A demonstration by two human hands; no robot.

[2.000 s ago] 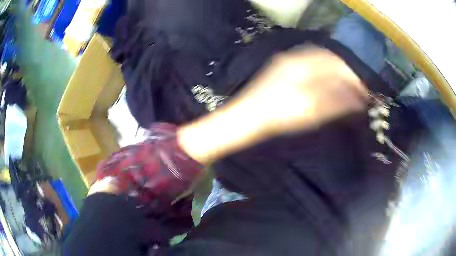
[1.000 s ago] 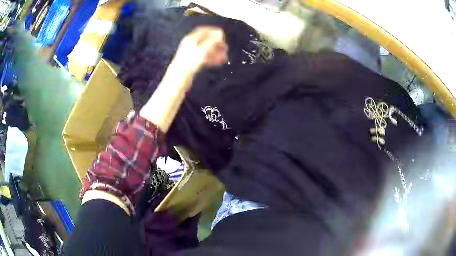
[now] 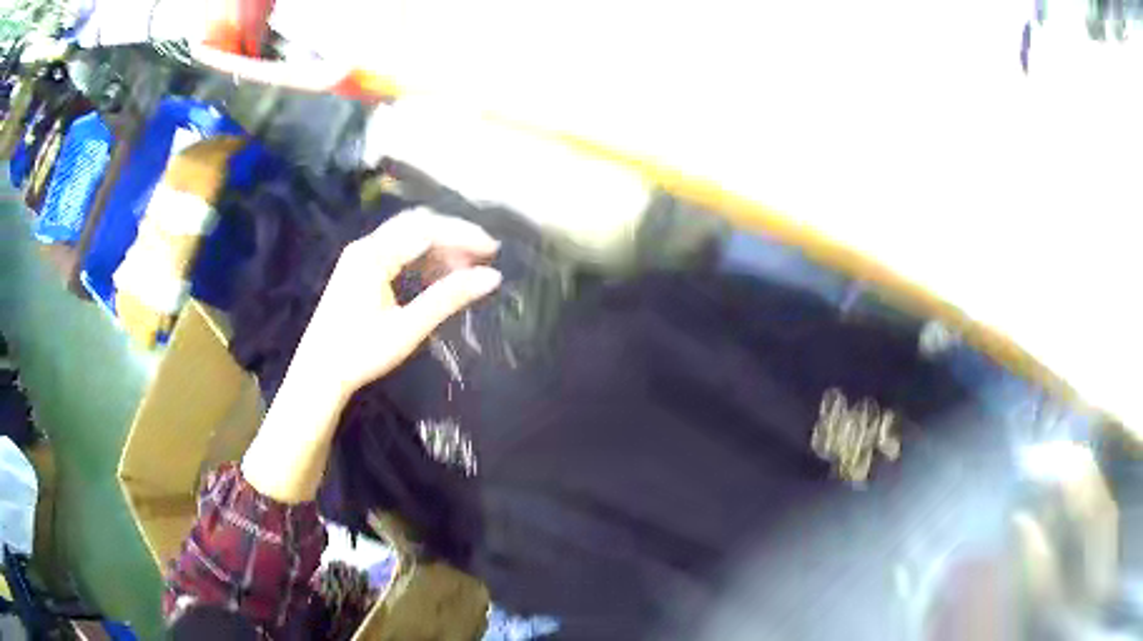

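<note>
Dark garment pieces [image 3: 652, 438] with pale floral embroidery [image 3: 855, 436] lie across my lap and reach up to the left beside the table edge. My left hand [image 3: 399, 294], coming from a red plaid sleeve, is over the upper left part of the cloth. Its thumb and fingers are curved and apart, with nothing seen between them. At the lower right edge a pale, blurred shape may be my right hand, but blur and haze hide its outline and any grip.
An open brown cardboard box [image 3: 188, 432] stands on the green floor [image 3: 75, 376] at the left, with white and dark cloth inside. A white table with a wooden edge [image 3: 802, 238] curves across the top and right. Blue containers [image 3: 78, 175] stand at the upper left.
The view has shifted, showing more of the white table. My left hand has turned and its fingers have spread from a closed shape. The garment pieces now appear lower at their right side.
</note>
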